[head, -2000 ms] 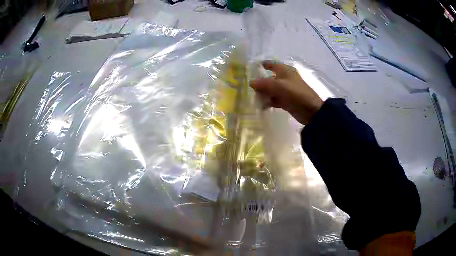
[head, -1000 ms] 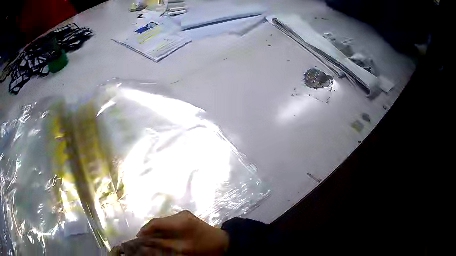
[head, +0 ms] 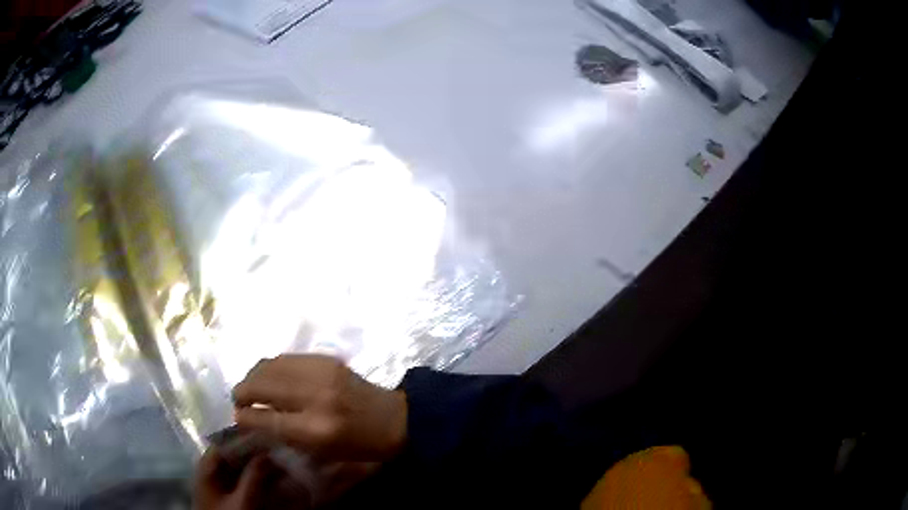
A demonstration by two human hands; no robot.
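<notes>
Clear glossy plastic bags lie in two overlapping piles, with strong glare on the right pile. Yellow print runs along the bags where the piles meet. My right hand is at the bottom, over the near part of the bags, with its fingers curled and pointing left. My left hand is just below it, cut off by the bottom edge, its fingertips close to my right hand. A blurred greyish thing lies between the hands; what it is and which hand grips it cannot be told.
Dark tangled straps lie at the far left, beside a small green thing. Printed papers are cut off at the top. White folded strips and a dark round patch are at the upper right. The table edge runs diagonally on the right.
My right hand has moved from the far part of the bags down to the near edge, and my left hand has come into view beside it. The view has swung right and down.
</notes>
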